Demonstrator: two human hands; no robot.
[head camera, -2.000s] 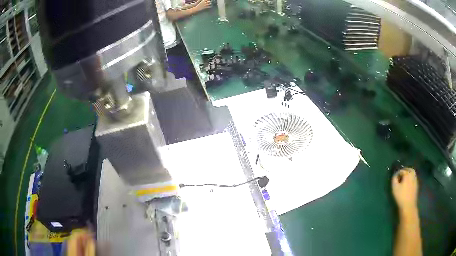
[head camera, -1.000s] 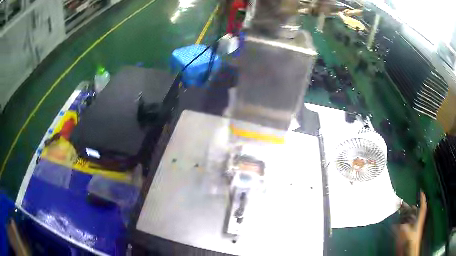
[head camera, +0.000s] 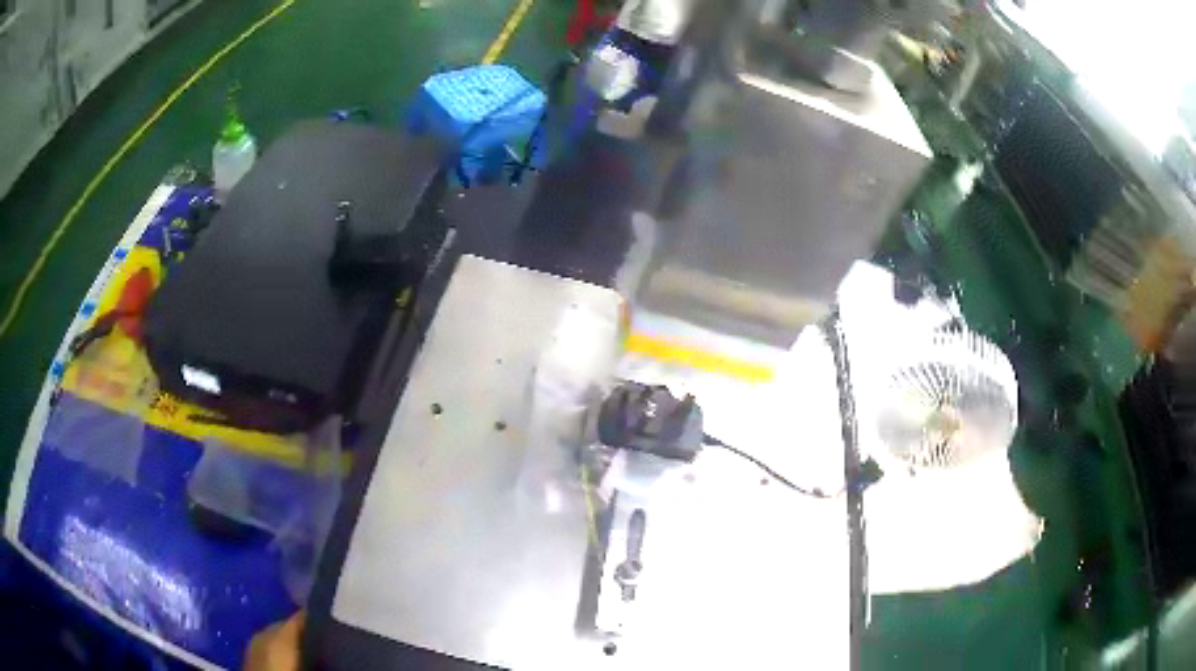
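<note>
A black power adapter (head camera: 649, 422) sits in the silver fixture (head camera: 627, 557) under the large grey horn block (head camera: 787, 197), which has a yellow strip at its lower edge. Its thin cord runs right across the pale base plate (head camera: 453, 511) to a small black plug (head camera: 863, 475) at the plate's right edge. My left hand (head camera: 276, 645) shows only as a small part at the bottom edge, beside the base's left side; its fingers are hidden. My right hand is out of the picture.
Left of the machine stands a black box (head camera: 282, 275) on a blue-covered table (head camera: 118, 524), with a green-tipped bottle (head camera: 234, 155) behind. A blue basket (head camera: 483, 115) is at the back. On the right, a wire fan (head camera: 942, 406) stands on a white sheet (head camera: 944, 561).
The black adapter and its cord now show on the fixture, which looked bare a second ago. My right hand has left the picture, and part of my left hand now shows at the base. The view has shifted.
</note>
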